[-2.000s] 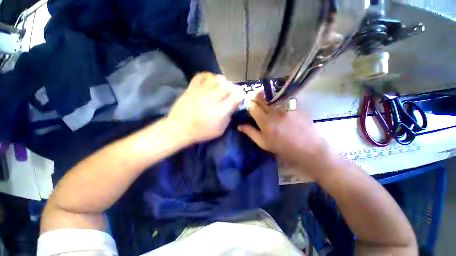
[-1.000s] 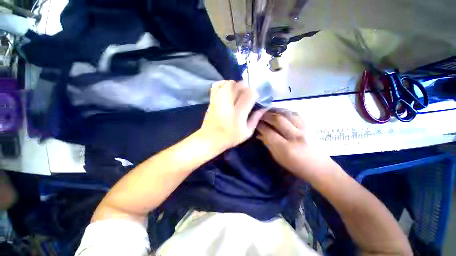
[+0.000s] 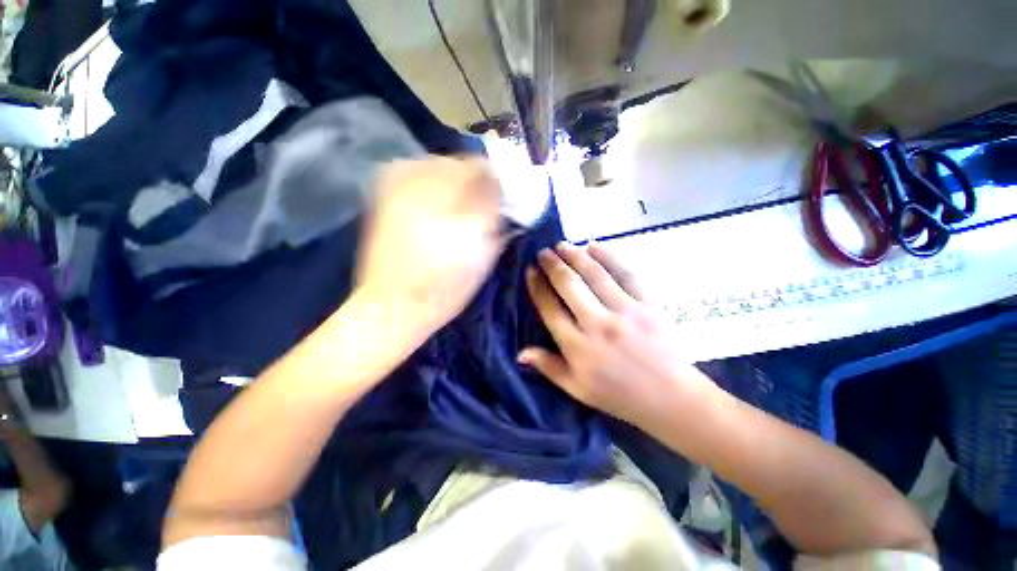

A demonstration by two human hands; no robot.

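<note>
A large navy garment (image 3: 257, 290) with a grey panel (image 3: 301, 167) lies left of the needle and hangs over my lap. My left hand (image 3: 429, 240) is blurred and closed at the cloth just left of the needle area; its fingertips are partly hidden. My right hand (image 3: 597, 323) lies with fingers spread on the navy cloth's right edge, just in front of the needle area. The cream sewing machine head (image 3: 803, 28) stands above, with the presser foot area (image 3: 535, 162) bright and unclear.
Red-handled scissors (image 3: 850, 206) and dark-handled shears (image 3: 923, 201) lie right of the needle. A printed ruler scale (image 3: 814, 292) runs along the table's front edge. A blue basket (image 3: 831, 390) is below right. A purple device (image 3: 22, 312) and another person's arm (image 3: 39, 474) are at left.
My left hand has moved left, away from my right hand. My right hand's fingers have gone from pinching the edge to lying spread on the cloth. The other person's arm shows more at lower left.
</note>
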